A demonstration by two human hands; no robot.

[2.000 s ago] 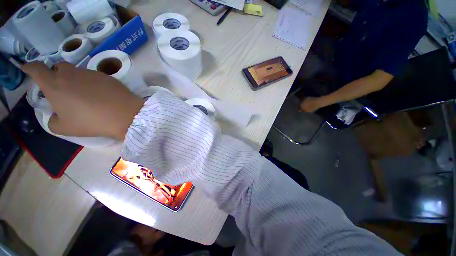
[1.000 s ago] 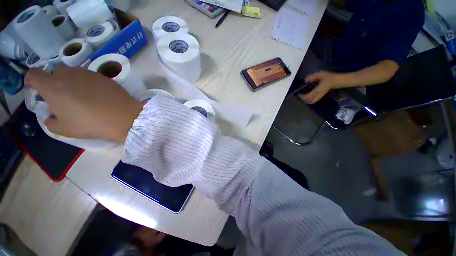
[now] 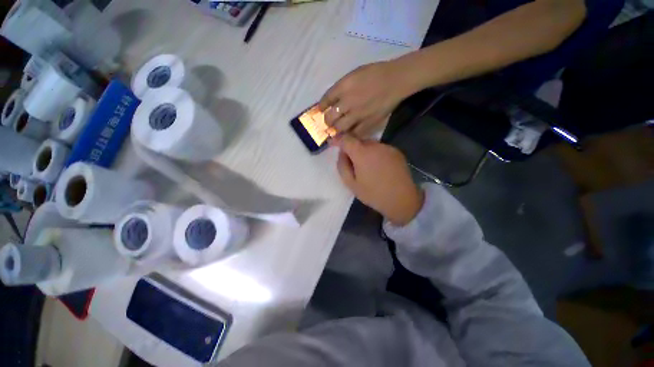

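Note:
The second smartphone (image 3: 311,129), with a lit orange screen, lies on the pale desk. A coworker's hand (image 3: 366,100) with a ring covers its right part. My right hand (image 3: 381,179) is at the phone's near right corner, its fingertips against the coworker's fingers. Whether it grips the phone is hidden. My left hand is not in view. A dark-screened smartphone (image 3: 176,320) lies nearest me. White label rolls stand left of centre, including a large roll (image 3: 176,127) and a smaller one (image 3: 208,235). A loose label strip (image 3: 251,204) trails across the desk.
A blue carton (image 3: 107,129) full of rolls is at the left. A small roll (image 3: 29,264) rests on a wide roll (image 3: 86,259). A pen (image 3: 254,24), a calculator (image 3: 233,10) and paper (image 3: 384,20) are at the top. A chair frame (image 3: 466,172) is beyond the desk edge.
My right hand has left the rolls at the left and moved right to the second smartphone. The coworker's hand has come onto that phone. The view has shifted; the near phone's screen turned from orange to dark.

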